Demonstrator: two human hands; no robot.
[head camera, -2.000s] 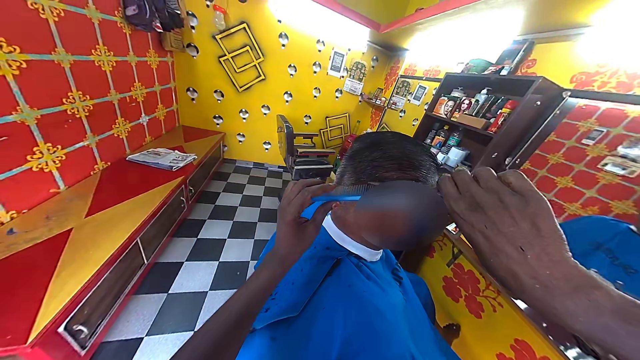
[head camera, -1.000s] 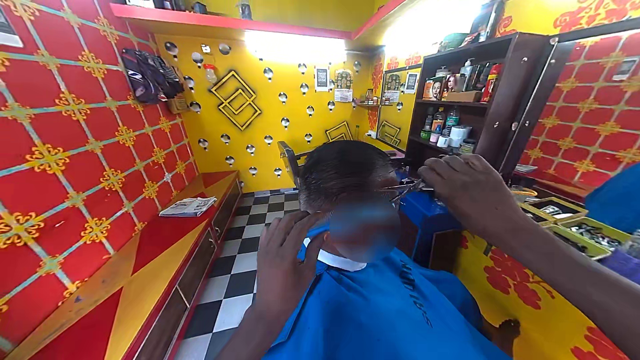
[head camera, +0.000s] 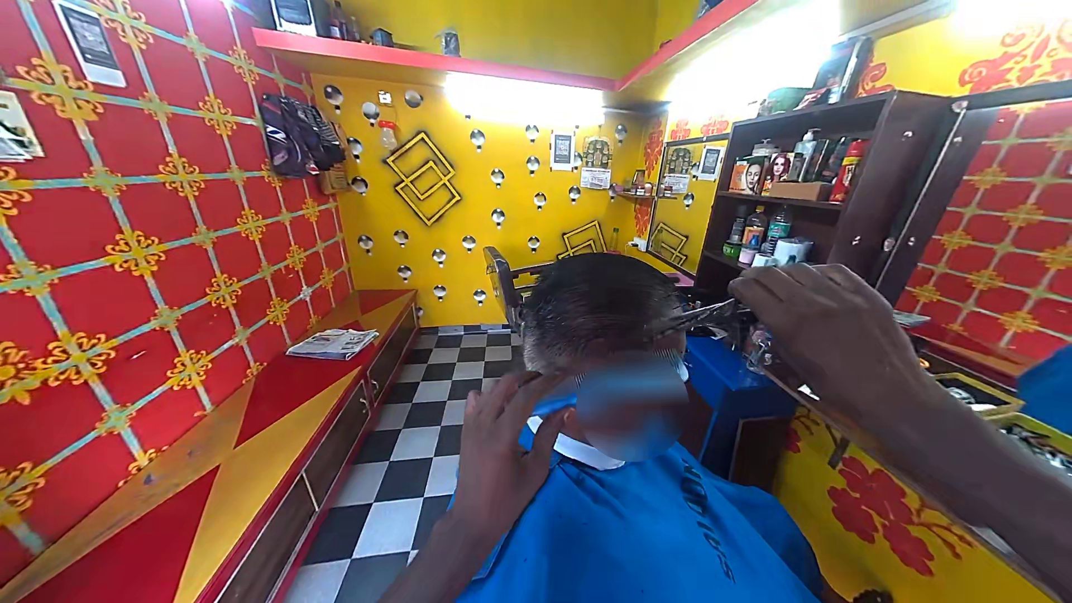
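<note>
A seated person's head of short dark hair is in the middle of the view, with a blurred patch over the face. Below it a blue barber's cape covers the body, and a white neck strip circles the neck. My left hand is beside the head, holding a blue comb whose teeth show near the forehead. On the right, my right hand grips hair scissors, the blades pointing left at the hair. Its fingers partly hide the scissor handles.
Left is a red and yellow bench with a newspaper. A dark shelf unit holds bottles at the right. Below my right forearm runs a counter with trays. Behind the head stands a chair; a blue cabinet is beside the person.
My right hand, over the side of the head two seconds ago, is now farther from it, with the scissors showing. The comb was plainly in my left hand then too. The view has tilted up.
</note>
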